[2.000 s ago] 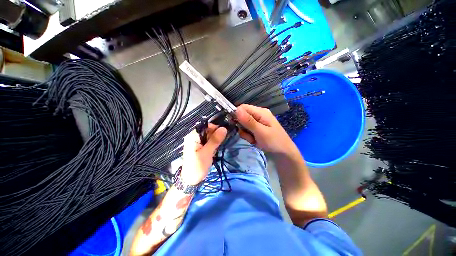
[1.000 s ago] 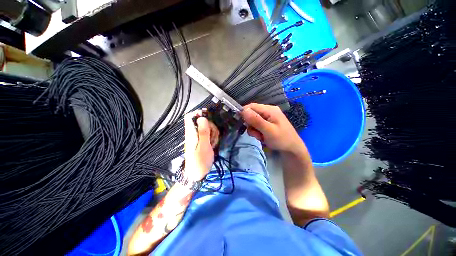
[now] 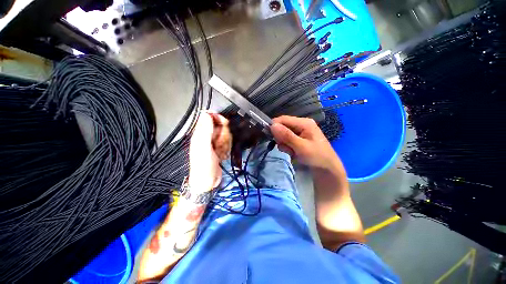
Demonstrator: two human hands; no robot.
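Observation:
My right hand [image 3: 302, 138] grips the lower right end of a flat silver loading bar [image 3: 238, 102], which slants up to the left over the cables. Small blocks show along the bar's lower edge. My left hand [image 3: 213, 138] is left of the bar, apart from it, fingers curled and blurred; I cannot tell what it holds. Thin black cable leads [image 3: 244, 188] hang in loops over my lap below the hands. A fan of black cables [image 3: 288, 72] lies behind the bar, its thicker tips pointing up right.
A large curved cable bundle [image 3: 111, 111] fills the left of the grey metal table [image 3: 166, 66]. A round blue tub [image 3: 374, 133] with small black bits stands at right, below a blue tray [image 3: 355, 28]. A second blue tub [image 3: 111, 260] is lower left. Black cables [image 3: 455, 122] hang far right.
My left hand has moved left, away from the bar. The bar's far end has shifted slightly right and down. My right hand still holds it. The press at the top has shifted in view.

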